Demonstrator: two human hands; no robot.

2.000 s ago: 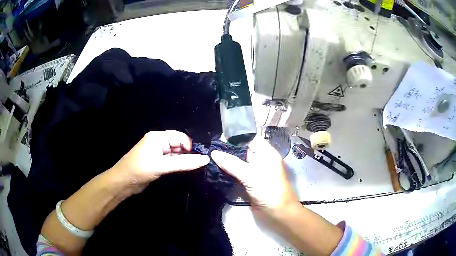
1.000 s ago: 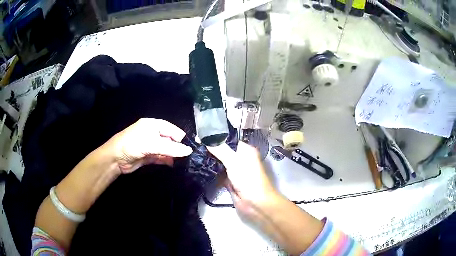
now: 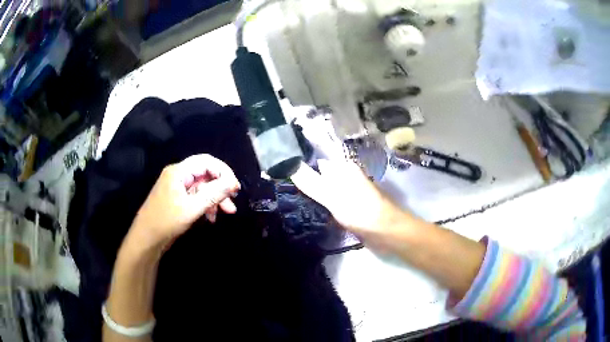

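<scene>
The black garment (image 3: 221, 280) lies spread over the left and middle of the white table. Its shinier dark part (image 3: 304, 217) lies bunched below my right hand. My left hand (image 3: 200, 189) is over the garment with fingers curled; whether it pinches any cloth is not clear. My right hand (image 3: 344, 194) lies at the cloth by the needle area, its fingertips partly behind the lamp, so its hold cannot be told. The green lamp with a pale band (image 3: 262, 113) hangs between my hands. The sewing machine head (image 3: 314, 60) is behind; the presser foot is hidden.
Black thread snips (image 3: 447, 164) lie on the machine bed (image 3: 435, 194), right of the cream tension knob (image 3: 400, 138). An orange-brown handled tool (image 3: 534, 152) and dark-handled scissors (image 3: 565, 143) lie at the right. Above them is a white note (image 3: 528, 50) with a round metal piece.
The view has turned and blurred. My left hand has moved away from the shiny cloth and curled its fingers. My right hand has flattened out near the lamp's end.
</scene>
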